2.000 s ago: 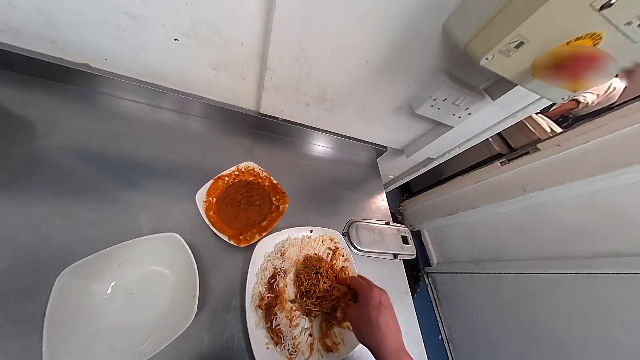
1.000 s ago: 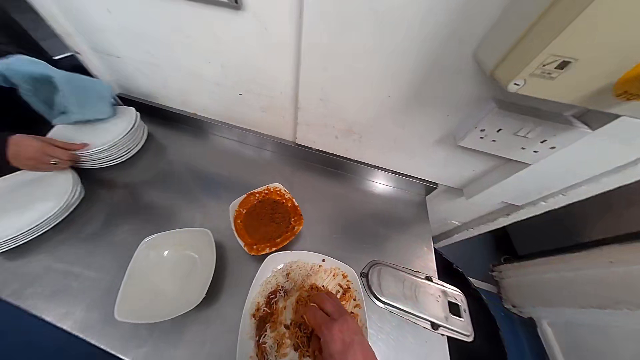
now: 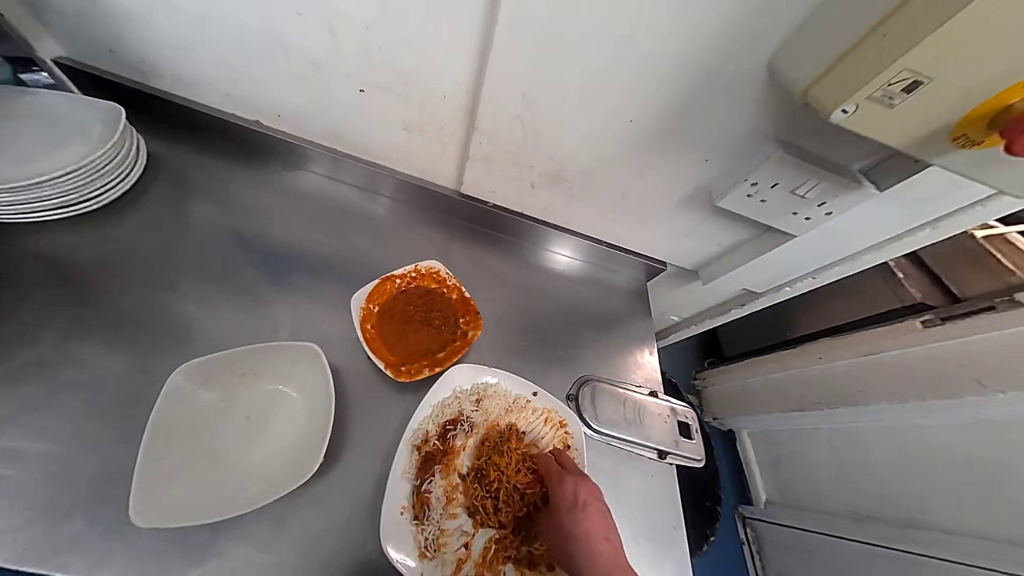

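Observation:
My right hand point(image 3: 578, 512) reaches in from the bottom edge, its fingertips in the sauce-coated rice point(image 3: 502, 476) on a white plate point(image 3: 398, 496). The fingers bend down against the food; whether they pinch any of it cannot be seen. White rice and streaks of brown sauce lie around the mound. Just behind the plate stands a small white square bowl point(image 3: 358, 314) of orange-red sauce point(image 3: 418, 322), its inner sides smeared. To the left is a larger white bowl point(image 3: 240, 432) with no food visible in it. My left hand is out of view.
Stacked white plates point(image 3: 72, 172) stand at the back left of the steel worktop point(image 3: 264, 264). A metal lid-like piece point(image 3: 636, 420) lies by the right edge, beside a gap. On the wall are a double socket point(image 3: 792, 192) and a box with a red-and-yellow stop button point(image 3: 996, 120).
The other person's hand and blue cloth, over the plates a second ago, are out of view. My right hand has shifted from over the mound to its right side. The view has turned.

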